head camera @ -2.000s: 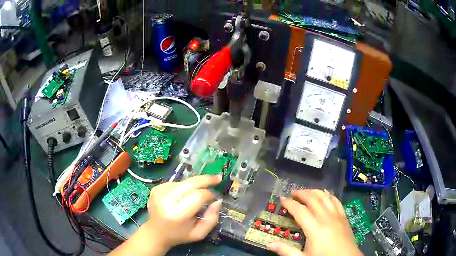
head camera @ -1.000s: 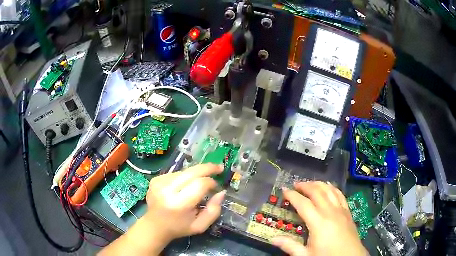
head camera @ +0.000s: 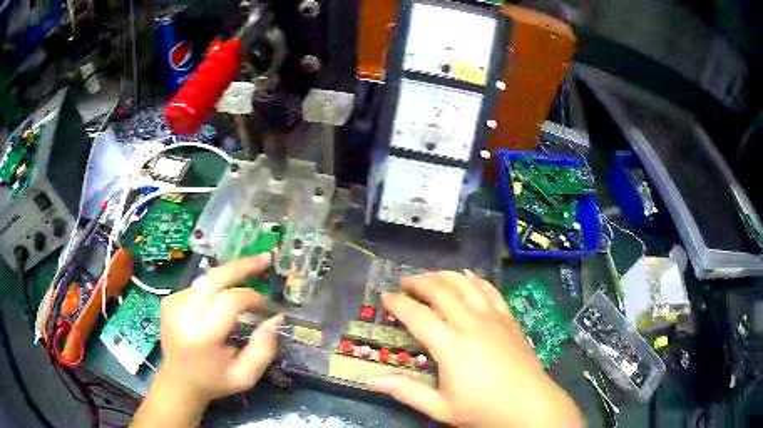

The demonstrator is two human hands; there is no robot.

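Observation:
A green circuit board point(head camera: 263, 241) sits in the clear fixture nest point(head camera: 219, 221), partly hidden by the acrylic block. My left hand point(head camera: 219, 322) is at the nest's front edge, with its index fingertip at the board and its thumb apart. My right hand point(head camera: 464, 347) is spread over the right side of the button panel, its index fingertip at the upper red switches point(head camera: 367, 313). A row of small red test buttons point(head camera: 384, 354) lies between its thumb and fingers. The red toggle clamp handle point(head camera: 203, 86) stands above the nest.
Three panel meters point(head camera: 435, 121) stand behind the panel. A blue bin point(head camera: 509, 242) of green boards, a loose board point(head camera: 536, 318) and a clear component box point(head camera: 620, 344) are right. An orange multimeter point(head camera: 87, 311), white cables, more boards and a grey soldering station point(head camera: 38, 196) are left.
The view has swung to the right, so the fixture and meters appear further left. Both hands keep nearly the same places at the nest and the button panel.

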